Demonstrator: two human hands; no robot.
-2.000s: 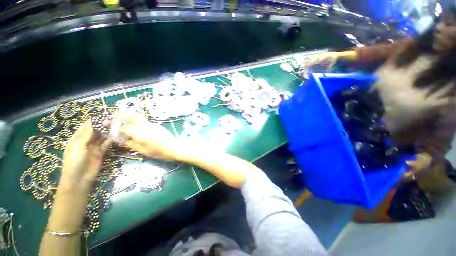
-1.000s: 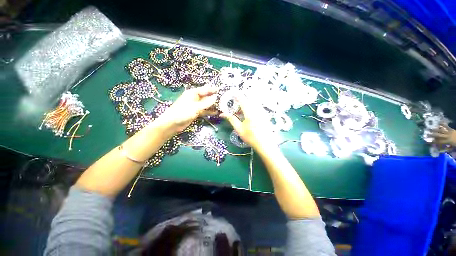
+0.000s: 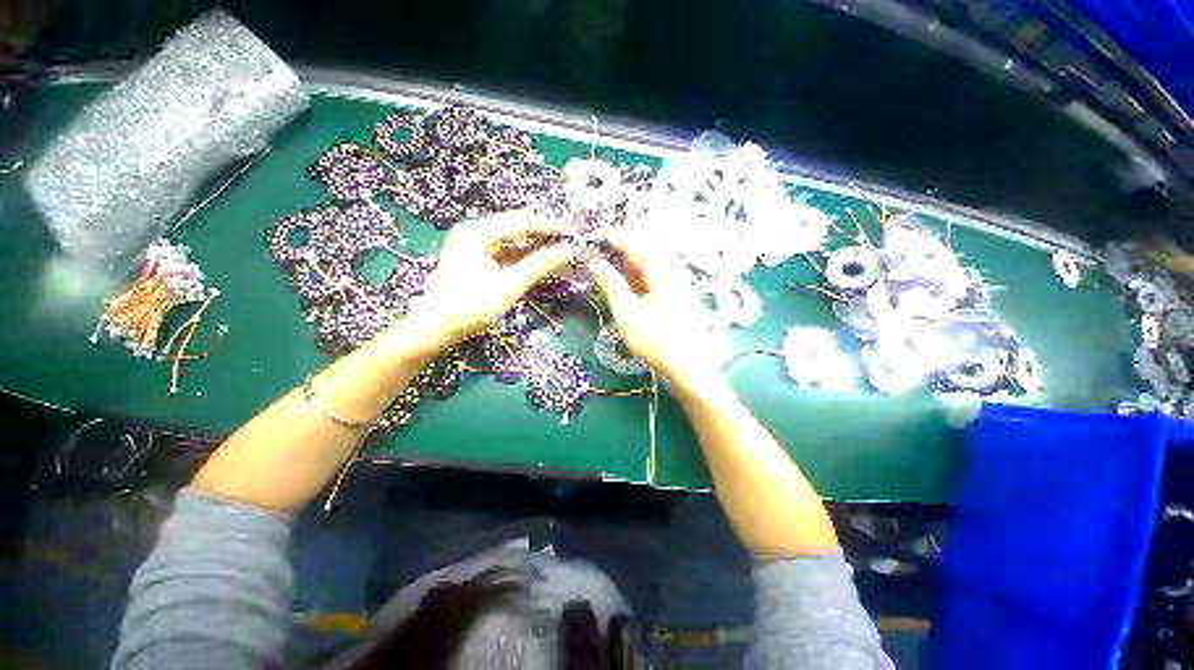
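My left hand and my right hand meet at the middle of the bench, fingertips close together. They hold a small ring part between them; the fingers cover most of it, so its exact kind is hard to tell. Dark ring circuit boards with dots lie heaped left of and around my left hand. White rings lie heaped just right of and behind my right hand. Thin lead wires trail from several rings.
Bubble wrap lies at upper left, with orange-and-white wire leads below it. More white rings with wires lie to the right. A blue bin stands at lower right. More rings lie at the far right edge.
My fingers have closed over the ring part, whose white face showed a second ago. The other person's hand at the far right has gone. The view has swung left since two seconds ago.
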